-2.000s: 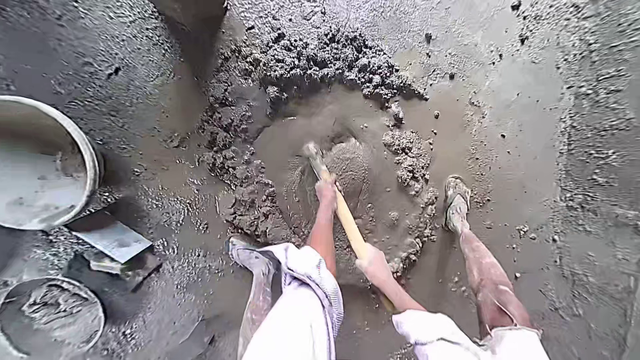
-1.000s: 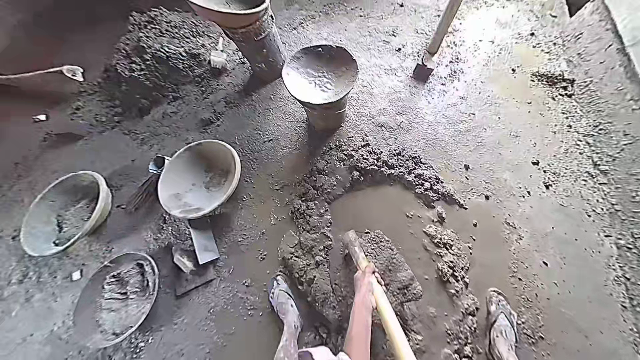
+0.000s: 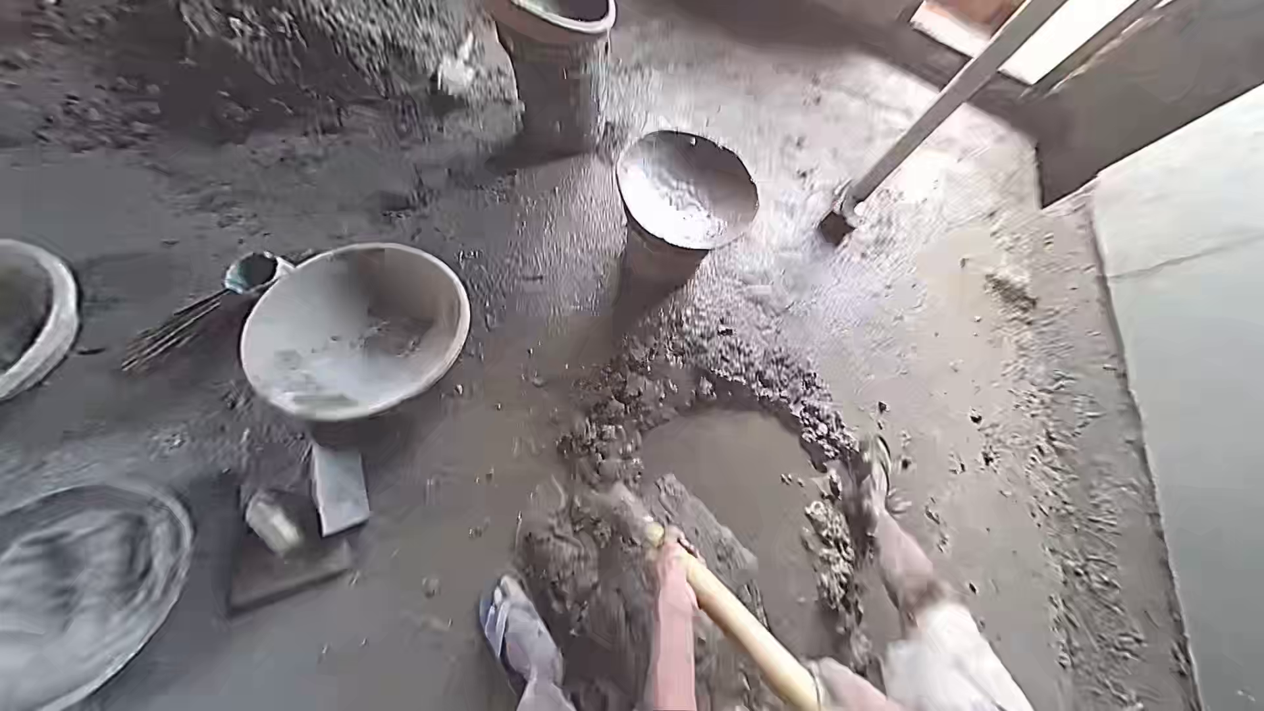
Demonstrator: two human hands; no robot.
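My left hand (image 3: 671, 553) is closed around a wooden handle (image 3: 736, 617), near the end that meets the wet mortar. Farther back along it, at the bottom edge, my right hand (image 3: 844, 686) is on the same handle, partly cut off by the frame. The tool's head is sunk in or coated with mortar and its shape cannot be told. Wet grey mortar (image 3: 583, 563) lies under and left of the handle. A crumbly ridge of mix (image 3: 780, 380) curves around a pool of grey slurry (image 3: 726, 454).
My feet stand on both sides of the mix. A wide basin (image 3: 355, 336), a metal float (image 3: 339, 484) and a pan of mortar (image 3: 89, 592) are at left. Beyond the mix stand a bucket with a pan on top (image 3: 686, 188), another bucket (image 3: 558, 79) and a long-handled tool (image 3: 938, 109).
The view has tilted up and shifted. Since the earliest frame, the slurry has come to lie open beside a heap of mortar near the tool. My right foot is now close against the ridge.
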